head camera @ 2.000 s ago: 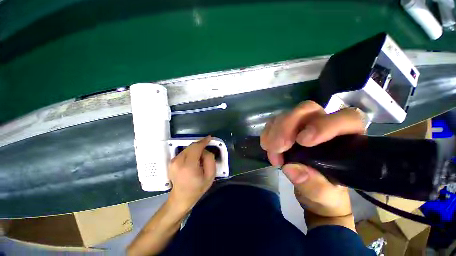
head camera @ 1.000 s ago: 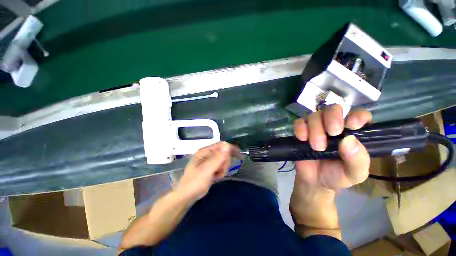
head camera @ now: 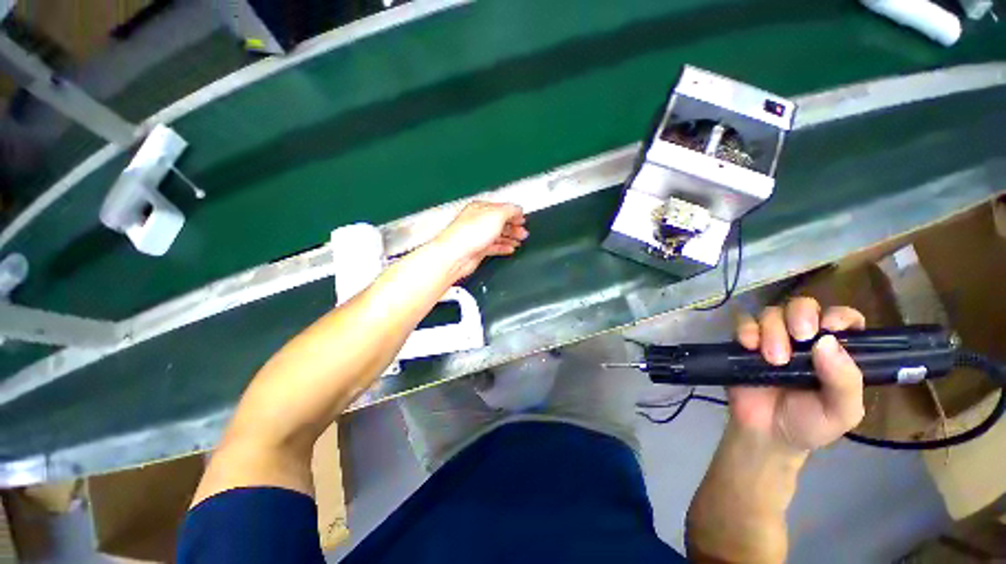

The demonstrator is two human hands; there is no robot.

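Observation:
A white appliance body (head camera: pixel 356 256) with a looped handle (head camera: pixel 472 320) lies on the dark green ledge, partly hidden under my left forearm. My left hand (head camera: pixel 483 237) is over the pale rail beside the body, fingers curled; whether they grip the thin white rod cannot be told, as the rod is hidden. My right hand (head camera: pixel 796 369) is shut around the black electric screwdriver (head camera: pixel 706 364), held level off the ledge's near edge, its bit pointing left, clear of the body. The screw feeder (head camera: pixel 712 165) stands right of the body, with loose screws in its open top.
A second white appliance (head camera: pixel 149 198) lies on the green belt (head camera: pixel 474 121) at the left, another white piece (head camera: pixel 927 20) at the top right. The metal rail (head camera: pixel 574 182) runs between belt and ledge. A black cable trails from the screwdriver. Open cartons (head camera: pixel 954 275) are below.
My left hand has left the handle and screwdriver bit and reached up over the body towards the rail. The screwdriver has moved right and slightly down. The view has shifted, showing more belt.

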